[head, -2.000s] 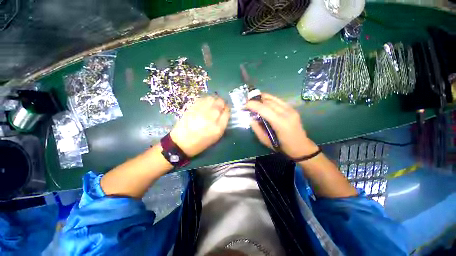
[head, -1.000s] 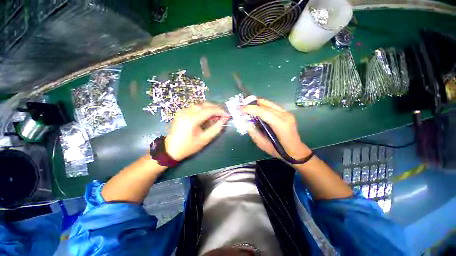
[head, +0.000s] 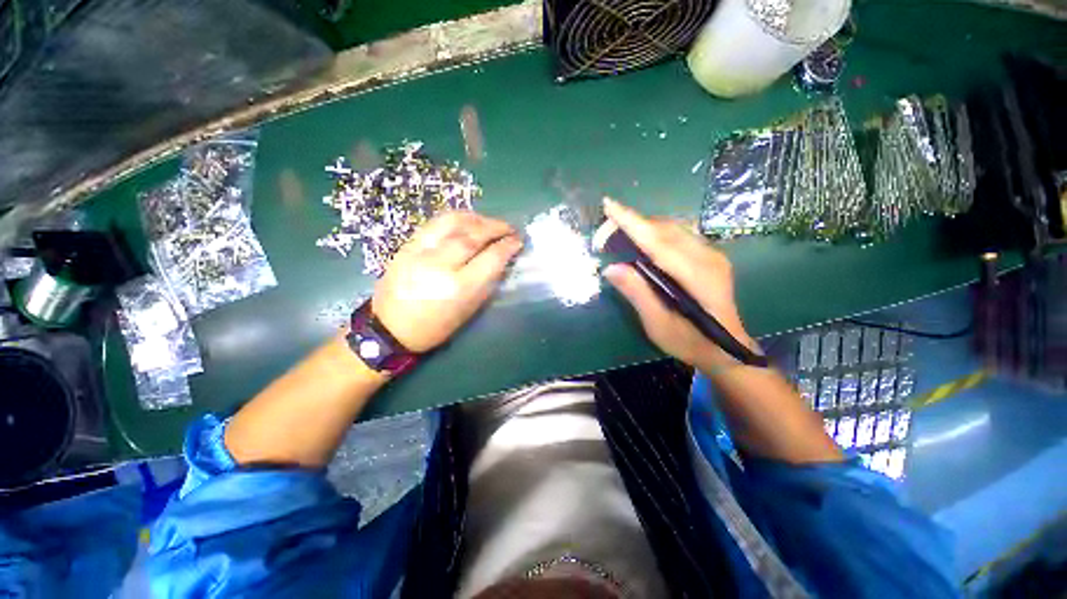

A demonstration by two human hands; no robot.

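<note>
A small circuit board [head: 564,260] lies on the green bench between my hands and glares white. My right hand [head: 679,281] holds the black soldering iron [head: 675,289] like a pen, just right of the board; its tip is blurred. My left hand [head: 442,279] is left of the board, apart from it, with thumb and fingertips close together. Whether something tiny is between them cannot be seen. A pile of loose components [head: 386,201] lies just behind my left hand, whose fingers reach its near right edge.
Bagged components [head: 208,228] and a small clear bag [head: 157,342] lie left. Stacked boards [head: 825,176] lean at the right. A fume fan [head: 626,33] and white tub [head: 755,49] stand at the back. A blister tray [head: 852,392] is low at the right.
My left hand has drawn back left from the board, and its fingers have closed together. My right hand has moved slightly right with the iron, away from the board.
</note>
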